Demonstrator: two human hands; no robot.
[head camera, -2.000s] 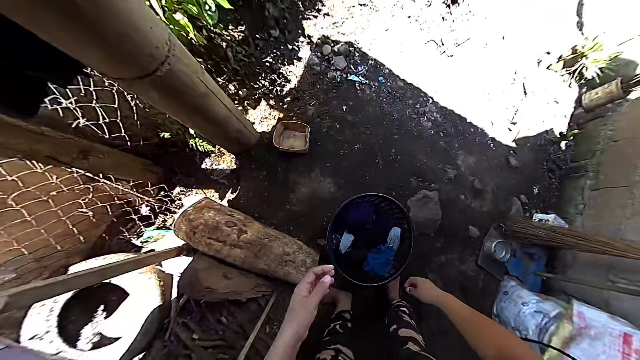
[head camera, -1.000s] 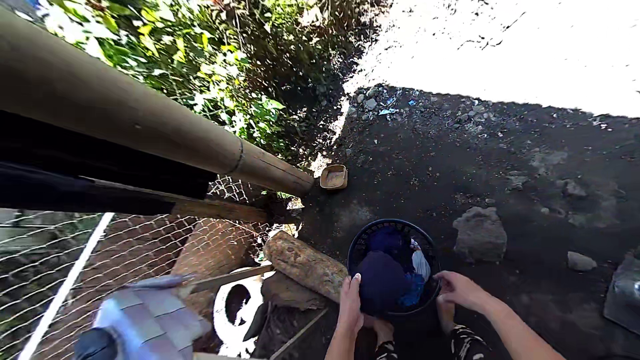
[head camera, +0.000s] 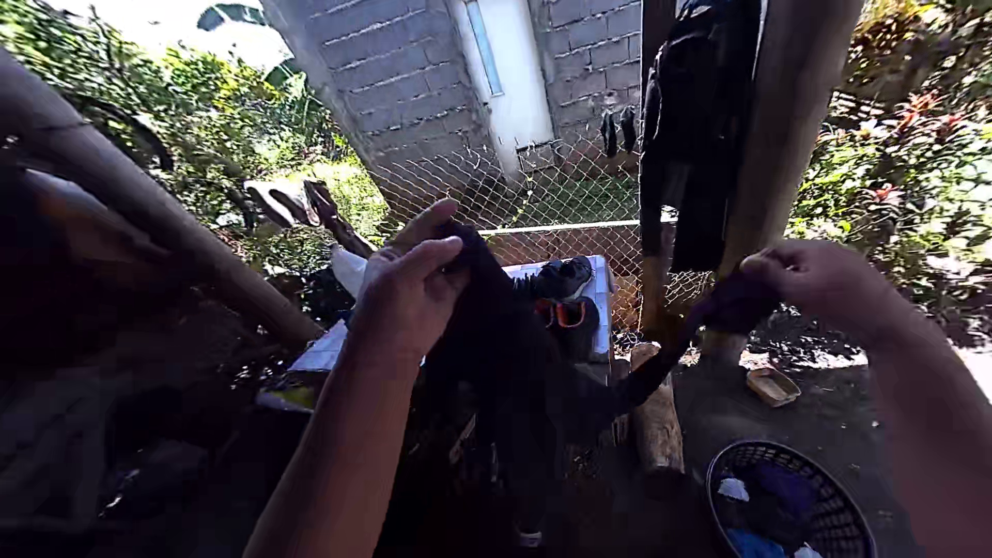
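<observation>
A dark cloth garment (head camera: 527, 364) hangs stretched between my two hands. My left hand (head camera: 415, 283), left of the middle, pinches one upper end of it between thumb and fingers. Further right, my right hand (head camera: 806, 283) grips a bunched part of the same garment. On the ground at lower right stands a black plastic laundry basket (head camera: 841, 496) with dark, purple, blue and white clothes inside. Dark clothes (head camera: 701, 101) hang beside the post behind my right hand. The garment's lower end is lost in shadow.
Shoes (head camera: 570, 275) lie on a light-covered table (head camera: 603, 298) beyond the garment. Behind it runs a chain-link fence (head camera: 573, 186) before a block wall. A thick post (head camera: 790, 147) rises at right, a slanting pole (head camera: 170, 217) at left. A log (head camera: 657, 418) and small tray (head camera: 773, 386) lie on the ground.
Both hands were at the basket's rim one second ago; now they are raised, holding a dark garment away from it. The view has swung to the fence and wall.
</observation>
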